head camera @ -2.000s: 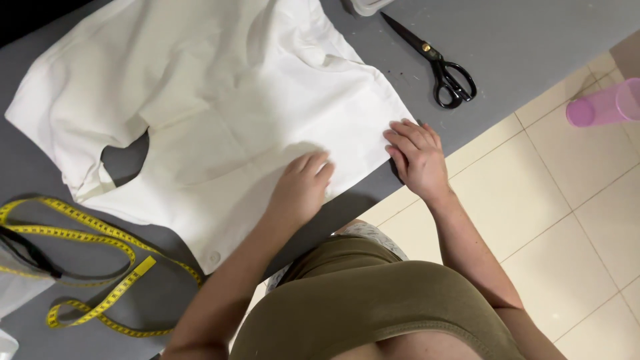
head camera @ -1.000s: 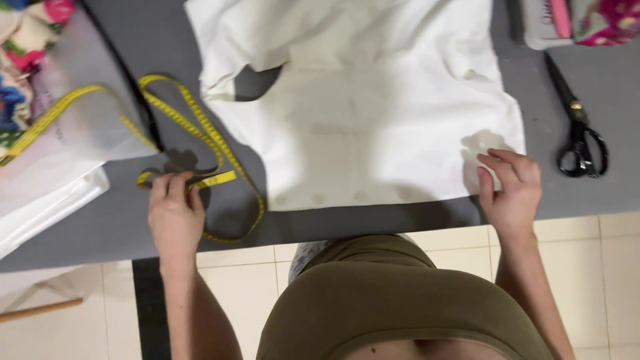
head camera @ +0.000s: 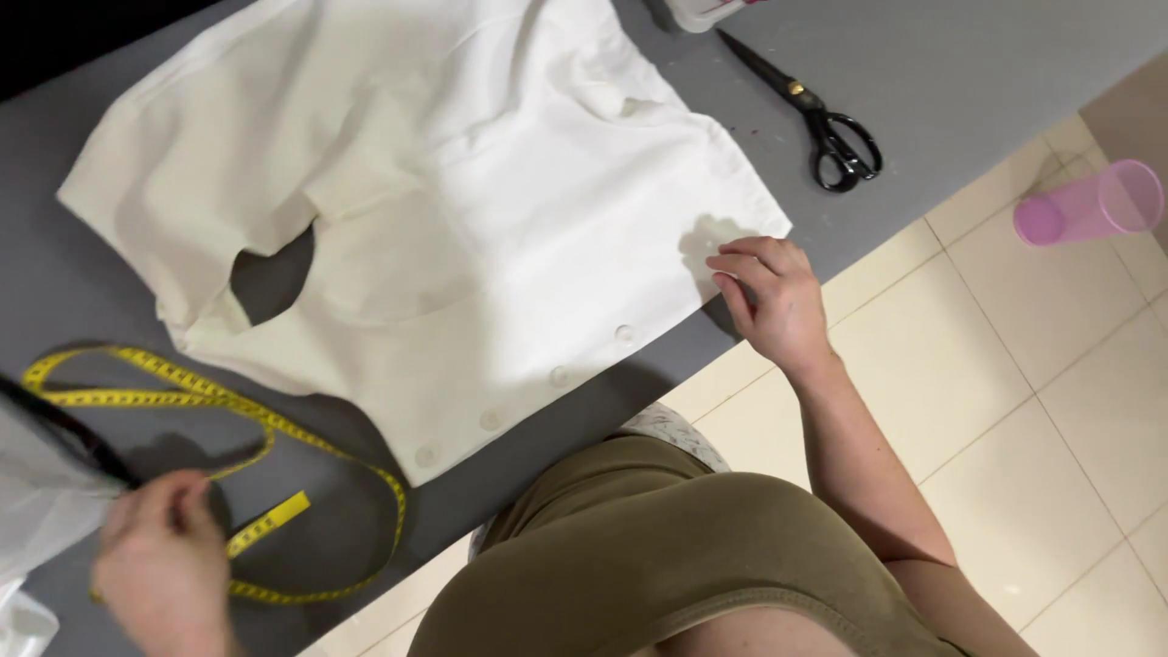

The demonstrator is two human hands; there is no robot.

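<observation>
A white buttoned garment (head camera: 547, 237) lies spread on a grey table, several round buttons along its near edge and a dark armhole-like opening at its left. My right hand (head camera: 774, 297) hovers at or rests on its lower right corner, fingers bent; contact is unclear. My left hand (head camera: 164, 557), blurred, is over the looped yellow tape measure (head camera: 315, 438) at the lower left, near the tape's end; whether it pinches the tape cannot be made out.
Black-handled fabric scissors (head camera: 821, 128) lie right of the garment. A clear plastic container (head camera: 701, 13) is at the top edge. White translucent material (head camera: 46, 493) lies at the left. Beyond the table edge, a pink translucent cup (head camera: 1086, 205) appears above the tiled floor (head camera: 985, 383).
My left hand was on the garment two seconds ago and over the tape measure one second ago, where it remains. The view has swung between frames.
</observation>
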